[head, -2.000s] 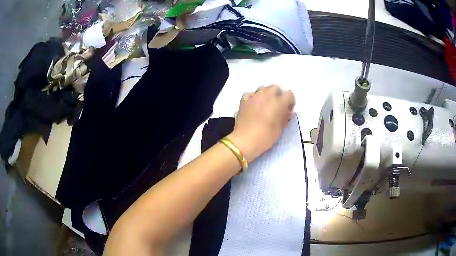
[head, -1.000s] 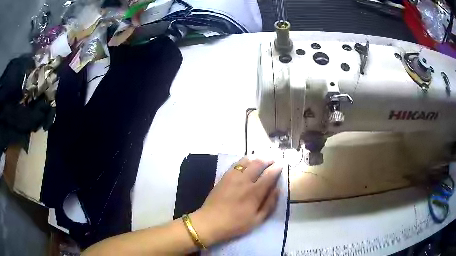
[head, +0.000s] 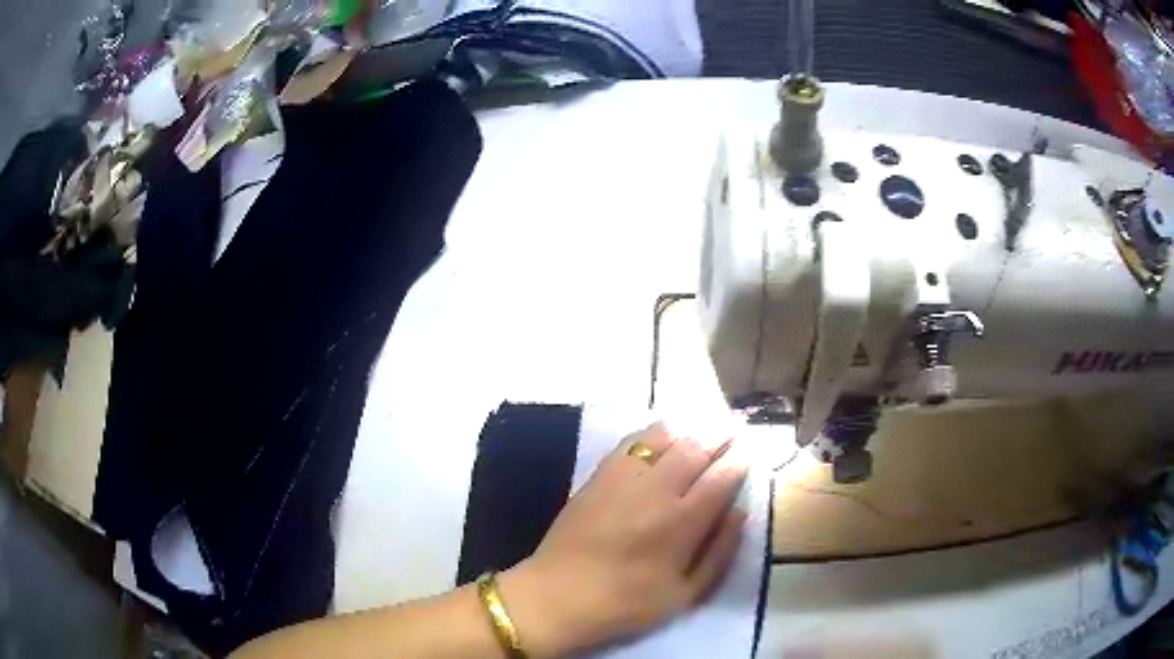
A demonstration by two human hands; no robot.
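Note:
My left hand [head: 650,534], with a gold ring and bangle, lies palm down on the white-faced panel [head: 734,618] and holds it against the table. Its fingertips are close to the brightly lit presser foot area [head: 770,435]. A thin dark seam edge [head: 762,579] runs down the panel's right side. A dark strip [head: 521,483] shows left of the panel. A blurred skin-toned patch at the bottom edge may be my right hand [head: 863,641], mostly cut off; its fingers cannot be made out. Glare hides the needle.
The cream sewing machine head [head: 850,283] stands at right. Blue-handled snips [head: 1139,554] lie at the far right. A large dark garment panel [head: 290,335] lies at left, with fabric scraps [head: 232,110] beyond. Stacked pieces [head: 579,39] are at the back. A printed ruler scale [head: 1056,637] shows at lower right.
My left hand moved from the panel's upper part down beside the presser foot, then stayed nearly there. The view swung right, then slightly back. The blurred patch at the bottom edge newly shows.

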